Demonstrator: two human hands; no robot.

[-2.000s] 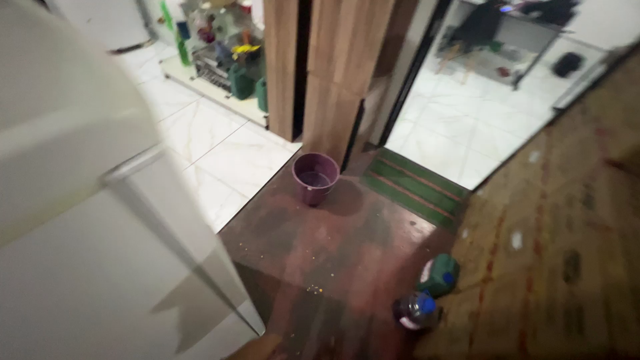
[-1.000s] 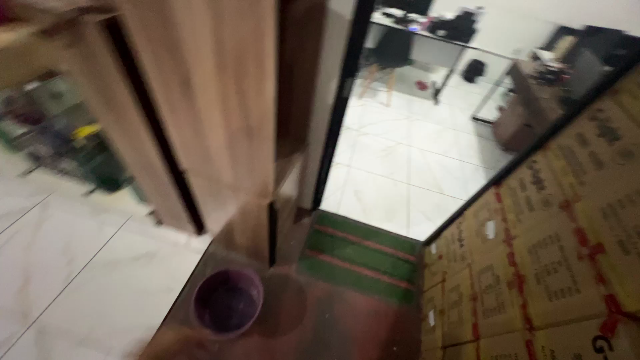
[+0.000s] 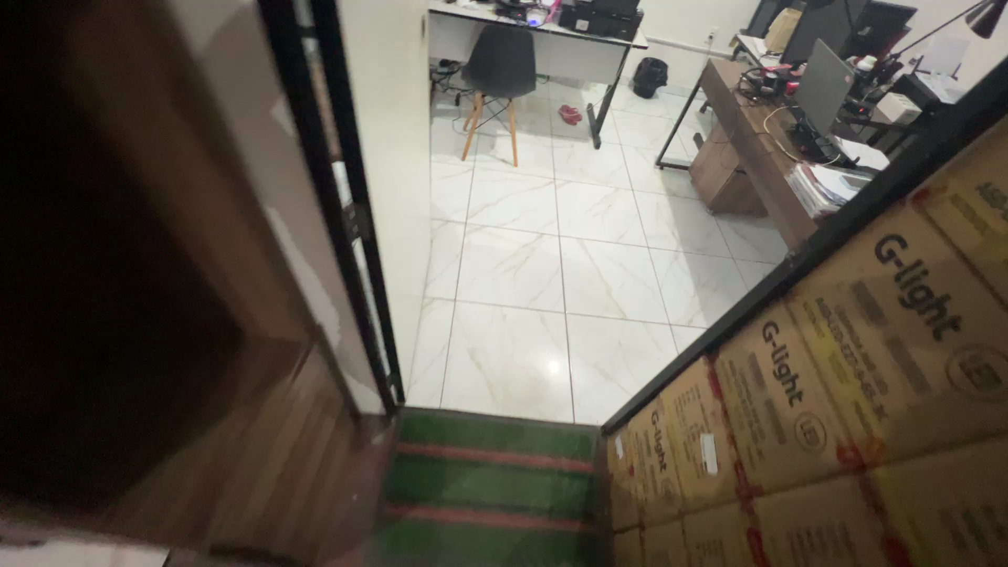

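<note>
Neither my left hand nor my right hand shows in the head view. At the bottom centre lies a green mat (image 3: 488, 488) with red stripes, at the threshold of a doorway. Beyond it a white marbled tile floor (image 3: 512, 268) runs into a room. A dark chair (image 3: 502, 63) with wooden legs stands by a white desk (image 3: 543, 51). Further right, a brown wooden desk (image 3: 756, 134) carries an upright laptop (image 3: 824, 87), cables and a stack of papers (image 3: 823, 189).
Stacked cardboard boxes (image 3: 787, 394) with red tape line the right side. On the left are a black metal door frame (image 3: 346, 205) and brown wooden panelling (image 3: 276, 465). A black bin bag (image 3: 650, 77) and red footwear (image 3: 570, 115) rest on the tiles further in.
The view has swung and moved up to the doorway. The purple bucket, in sight in both earlier frames, is out of view, as are the bottles seen beside the boxes in the oldest frame.
</note>
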